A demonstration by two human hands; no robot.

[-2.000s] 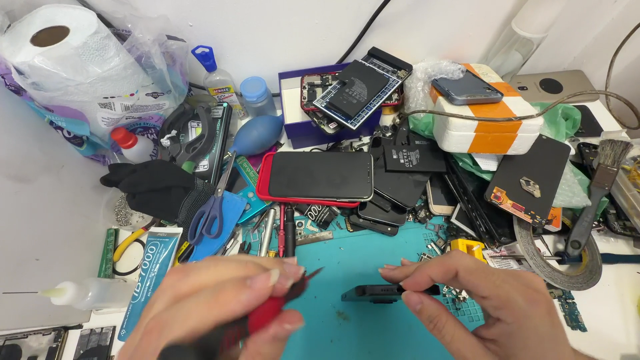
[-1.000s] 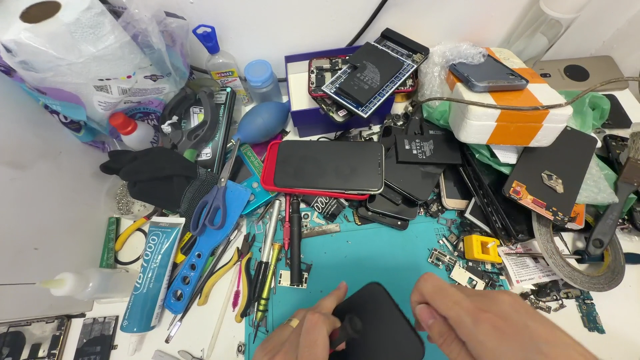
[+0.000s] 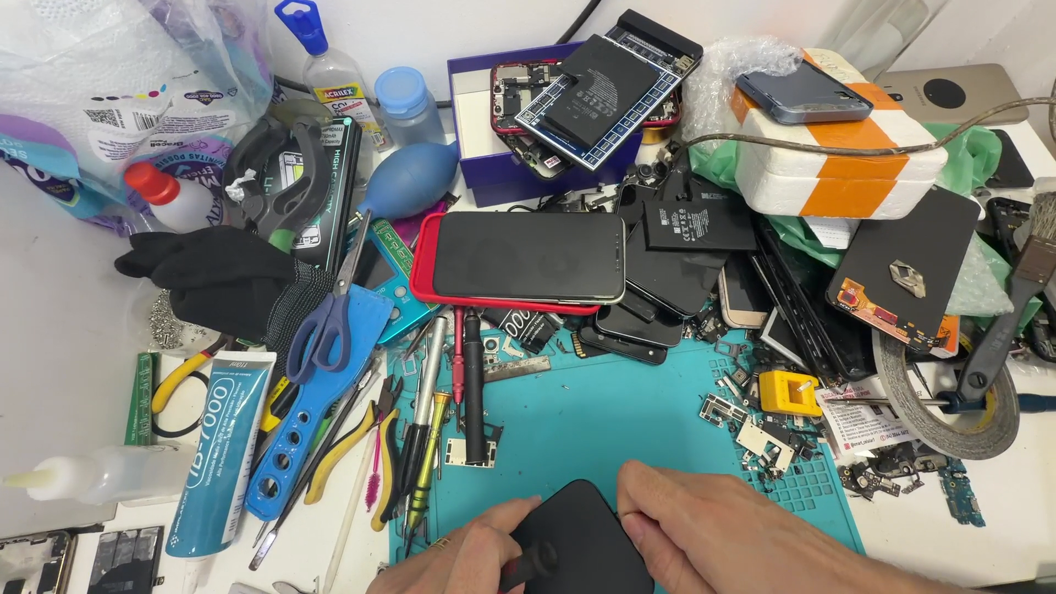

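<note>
A black smartphone [image 3: 582, 528] lies face up or tilted at the bottom centre, over the teal repair mat [image 3: 577, 421]. My left hand [image 3: 466, 549] is at its left edge, with a dark round-ended tool [image 3: 540, 561] between the fingers, over the phone's surface. With its fingertips pressed together, my right hand [image 3: 701, 520] touches the phone's right edge; whether it pinches something small there is hidden. Beyond the hands, a phone with a dark screen [image 3: 528, 256] rests on a red case [image 3: 425, 264].
Screwdrivers [image 3: 474, 396], pliers [image 3: 342, 458], blue-handled scissors [image 3: 322, 330] and a glue tube [image 3: 221, 454] lie at the left. Small phone parts, a yellow magnetizer block [image 3: 789, 392] and a tape roll [image 3: 949, 412] sit at the right. A foam box [image 3: 833, 173] stands behind.
Two seconds ago the phone was seen edge-on and a red-and-black tool was in my left hand; now the phone's broad face shows. Since one second ago the hands have barely moved.
</note>
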